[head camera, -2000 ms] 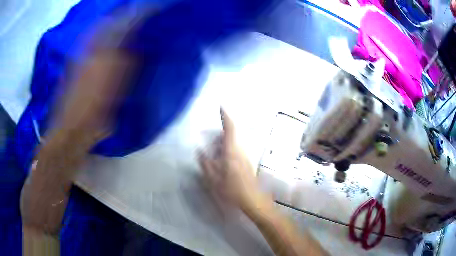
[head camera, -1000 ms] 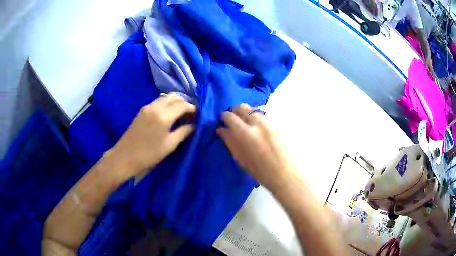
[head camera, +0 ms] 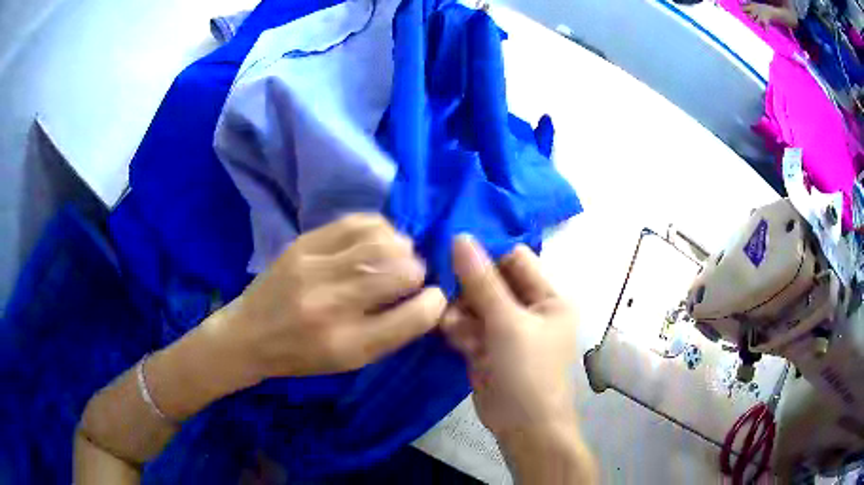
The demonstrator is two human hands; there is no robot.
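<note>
A royal-blue garment [head camera: 474, 180] lies bunched on the white table, left of the sewing machine, and hangs over the front edge. Its pale lavender lining [head camera: 317, 142] shows at the upper left of my hands. My left hand [head camera: 351, 294] pinches the blue cloth at the middle of the picture. My right hand [head camera: 516, 341] is right beside it, fingertips closed on the same blue cloth. Both hands are a little blurred, and the fingertips partly hide the gripped edge.
The cream-white sewing machine head [head camera: 758, 275] stands at the right, over its bed plate [head camera: 644, 322]. Red-handled snips [head camera: 748, 440] lie near it at the lower right. Bright pink cloth [head camera: 805, 114] and part of another person's hand [head camera: 772, 13] are at the upper right.
My hands have come closer together and moved slightly right and down, still on the blue cloth. More of the pale lining is spread open. The blue cloth behind has shifted and folded differently.
</note>
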